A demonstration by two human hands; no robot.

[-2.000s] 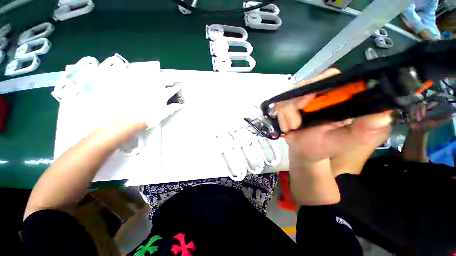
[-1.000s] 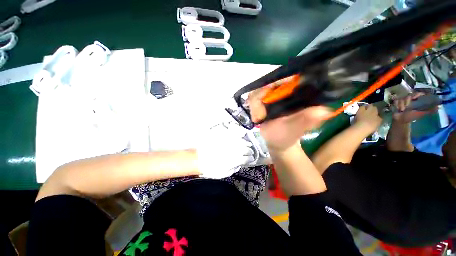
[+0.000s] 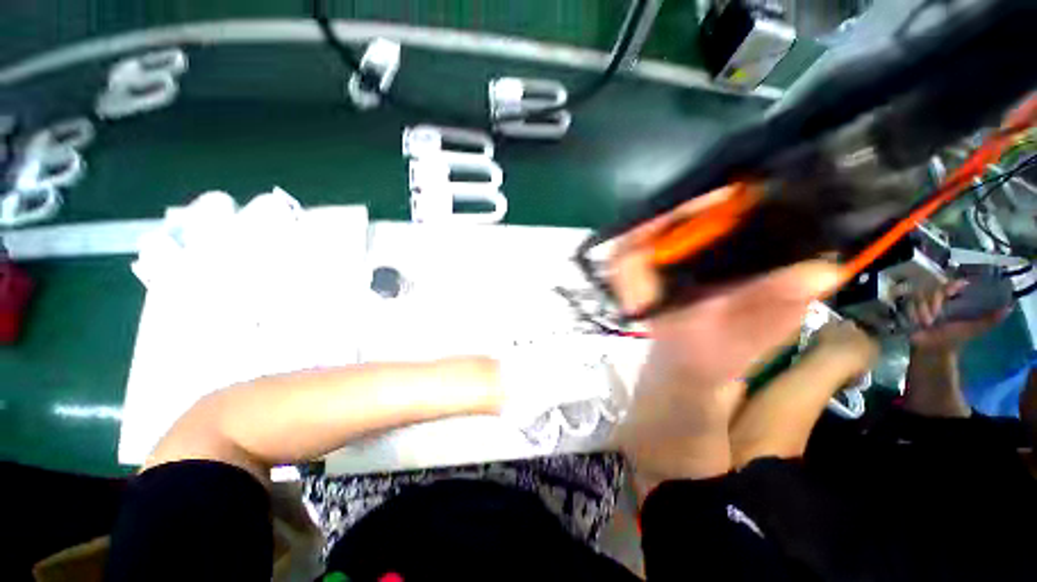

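My right hand [image 3: 728, 330] grips the suspended power screwdriver [image 3: 785, 193], a thick black body with an orange section, at the right of centre. The bit end points down-left over the white board [image 3: 444, 313]. My left hand [image 3: 552, 381], in a white glove, lies at several white plastic housings [image 3: 574, 421] below the bit. The glove blends with the board, so whether its fingers grip a housing cannot be told. A dark grey clump [image 3: 388, 282], perhaps screws, lies on the board left of centre.
More white housings [image 3: 457, 188] stand in groups on the green belt [image 3: 273, 148] beyond the board. A red bin [image 3: 11, 301] is at the left edge. An orange hose [image 3: 938, 193] runs up right. At the right, a neighbour's hands [image 3: 927, 307] hold a grey tool.
My left hand has moved right from the board's clump area to the housings near the bit. The screwdriver has shifted left from two seconds ago. The view has also shifted.
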